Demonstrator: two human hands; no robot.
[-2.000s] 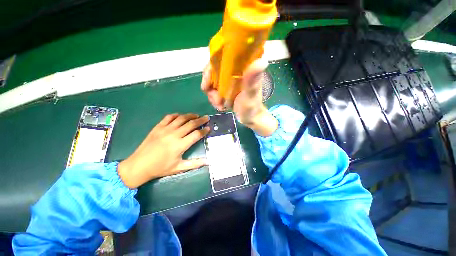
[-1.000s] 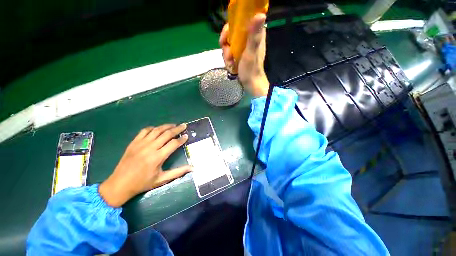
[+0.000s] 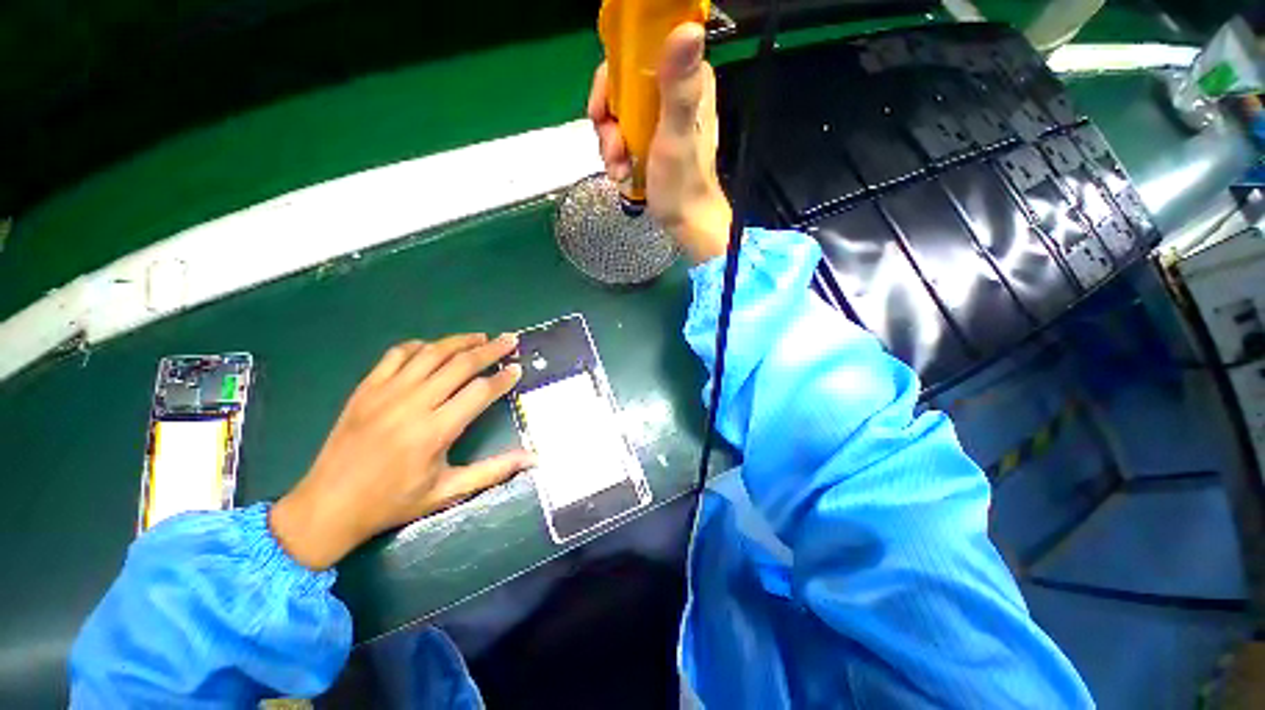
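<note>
A phone body (image 3: 577, 441) with a black cover at its far end and a white battery area lies on the green mat. My left hand (image 3: 402, 444) rests flat with its fingertips on the phone's left edge, fingers apart. My right hand (image 3: 678, 139) is closed around the yellow-orange electric screwdriver (image 3: 641, 70). Its dark tip points down over the round speckled screw dish (image 3: 611, 243). Whether the tip touches the dish's contents cannot be told.
An uncovered phone body (image 3: 192, 451) lies at the left. Black blister trays (image 3: 943, 208) lie at the right. A white rail (image 3: 347, 201) runs behind the mat (image 3: 347, 312), with the green conveyor (image 3: 347, 97) beyond. A black cord (image 3: 734, 250) hangs over my right forearm.
The screwdriver in my right hand has moved from above the phone to the screw dish. My left hand stays at the phone. The camera view has shifted.
</note>
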